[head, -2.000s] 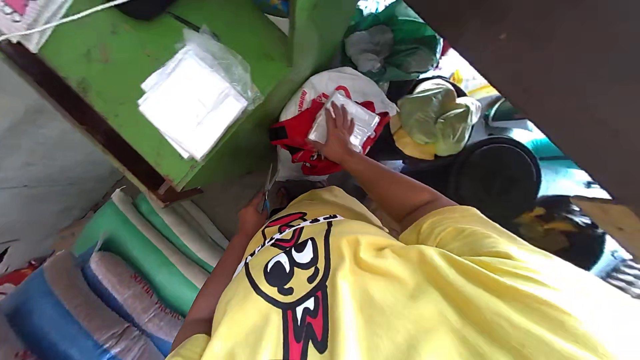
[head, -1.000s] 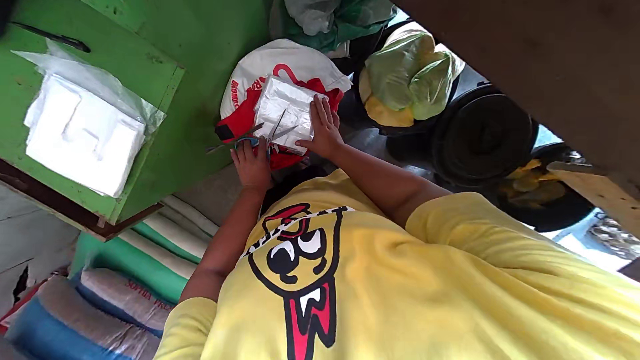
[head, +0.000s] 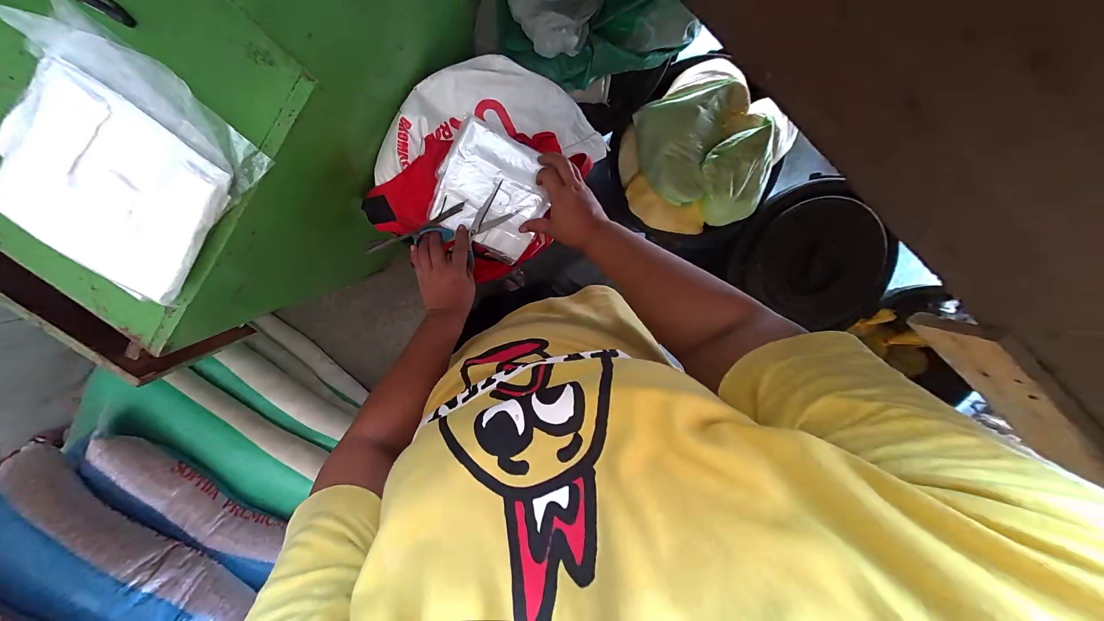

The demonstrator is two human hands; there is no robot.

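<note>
My left hand (head: 444, 267) is at the lower left edge of a stack of white plastic bags (head: 492, 185), its fingers on the scissors (head: 483, 222), whose blades stand spread over the stack. Another thin dark metal tool, perhaps a second pair of scissors (head: 423, 228), crosses beside those fingers. My right hand (head: 569, 203) holds the right edge of the stack between thumb and fingers. Beneath the stack lie a red cloth (head: 414, 194) and a white sack with red print (head: 483, 82).
A green wooden table (head: 285, 172) at left bears another stack of white plastic bags (head: 103, 181). Filled sacks (head: 172, 492) lie below it. To the right stand a container topped with plastic-wrapped contents (head: 716, 147) and a black round lid (head: 811, 250). A dark board fills the upper right.
My left hand has come up to the stack with the scissors, from lower left of it two seconds ago. My right hand has moved from the top of the stack to its right edge.
</note>
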